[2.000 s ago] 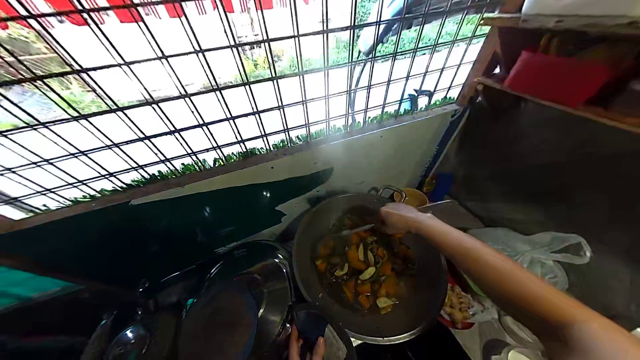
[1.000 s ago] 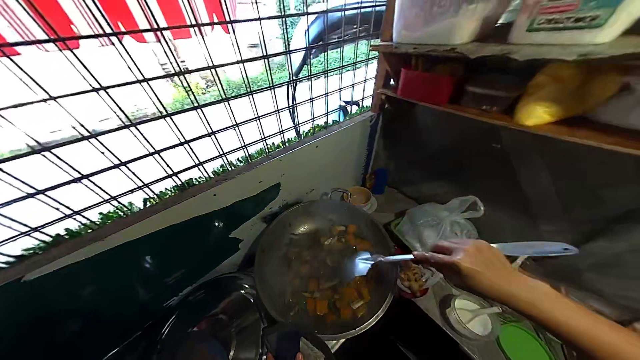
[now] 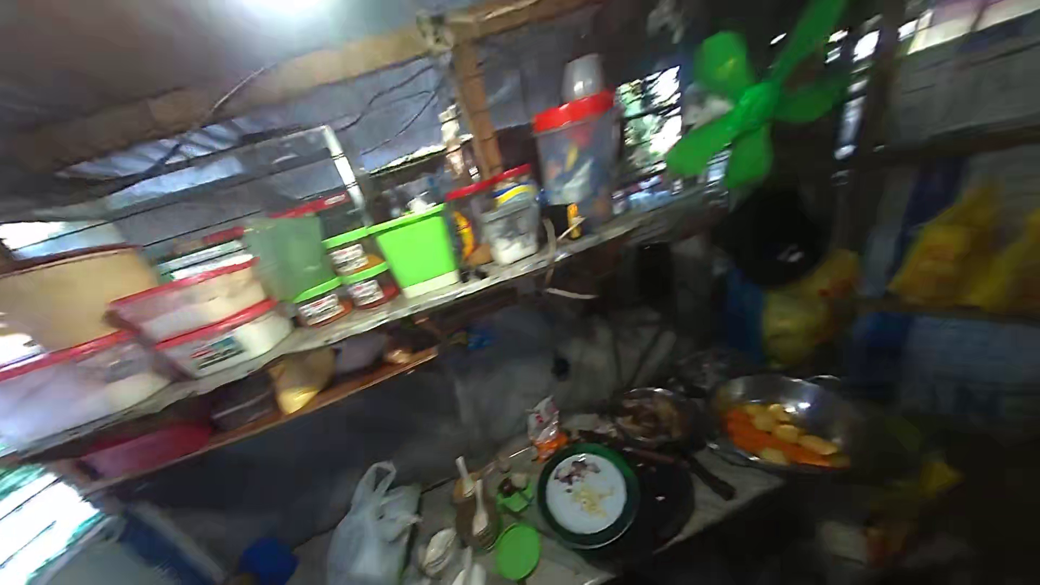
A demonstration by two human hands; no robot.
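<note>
Neither of my hands shows in the head view now. On the low counter lies a white plate [image 3: 587, 489] with small chopped pieces, set on a green-rimmed one. A metal bowl [image 3: 784, 422] to its right holds orange and pale yellow pieces. Behind the plate sits a smaller pan [image 3: 652, 416] with brownish contents. A green lid [image 3: 517, 552] and a white spoon [image 3: 481, 508] are left of the plate. The picture is blurred, and the wok is out of view.
A clear plastic bag [image 3: 372, 520] stands at the counter's left. Above runs a long shelf [image 3: 357, 321] with red-lidded tubs [image 3: 223, 337], a green container [image 3: 417, 248] and jars. A green fan [image 3: 751, 110] is at the upper right; yellow bags [image 3: 800, 321] hang below it.
The view has swung far to the right, away from the window grille and the wok. My hand, which held a white-handled utensil over the wok a second ago, is out of sight.
</note>
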